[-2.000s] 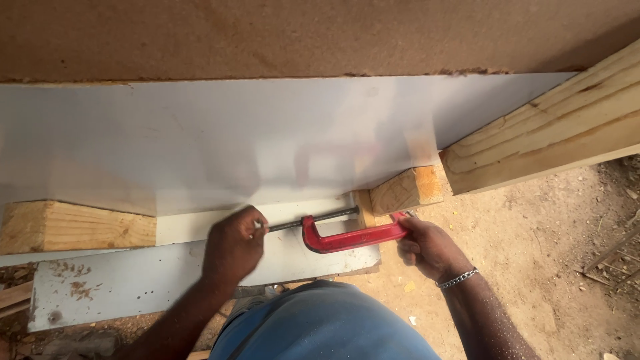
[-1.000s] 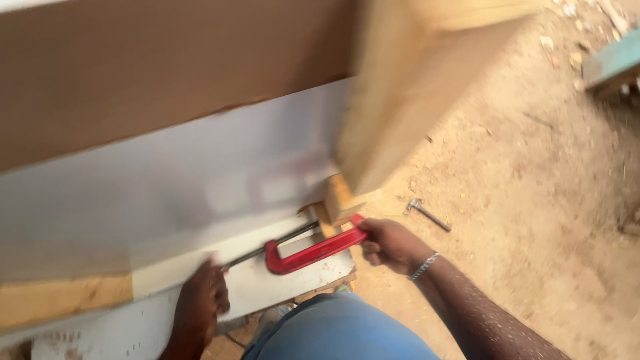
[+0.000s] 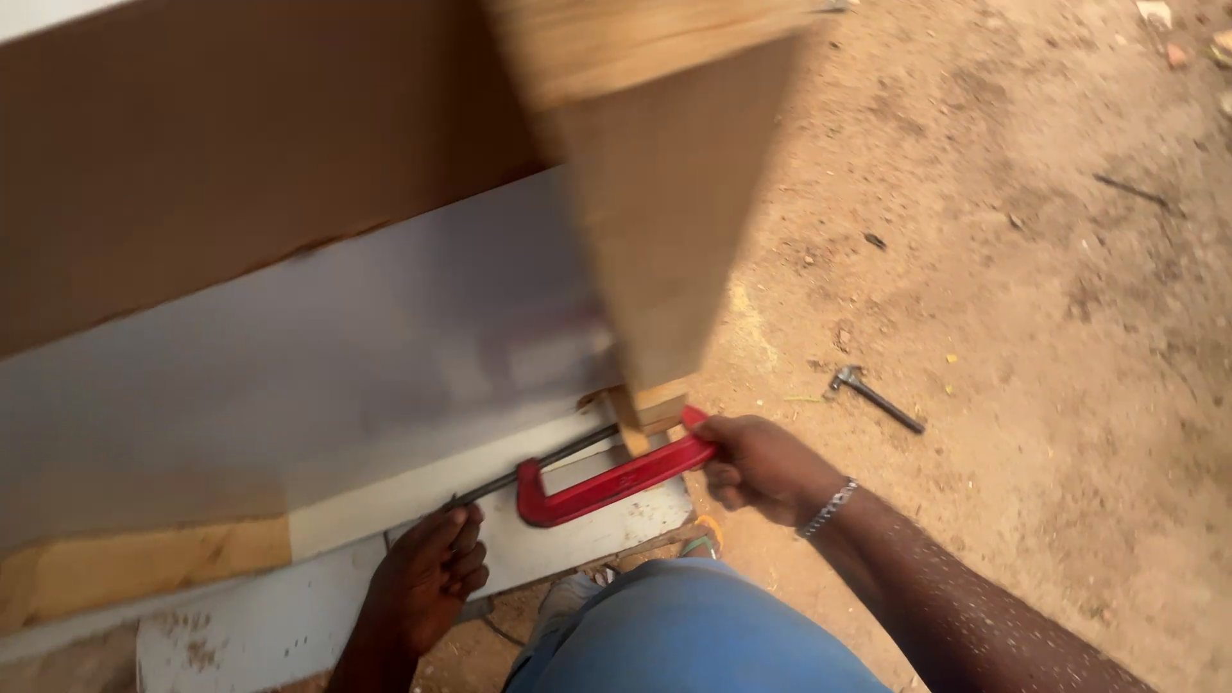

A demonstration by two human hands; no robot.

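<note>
A red C-clamp (image 3: 616, 484) spans the wood blocks (image 3: 647, 416) at the end of a white board (image 3: 577, 534). My right hand (image 3: 765, 470), with a chain bracelet at its wrist, grips the clamp's frame at its right end. The fingers of my left hand (image 3: 435, 568) are closed at the outer end of the clamp's dark screw (image 3: 539, 464). That screw runs to the blocks, beside a glossy white panel (image 3: 385, 356) that mirrors the clamp. Whether the clamp bears tightly on the wood cannot be told.
A thick wooden post (image 3: 664, 212) rises close on the right of the panel, under a brown board (image 3: 241, 144). A hammer (image 3: 878, 398) lies on the sandy ground to the right. Another timber (image 3: 164, 558) lies at the lower left.
The view has swung to the right, bringing the hammer into sight. Both hands stay on the clamp, my right at its frame and my left at its screw.
</note>
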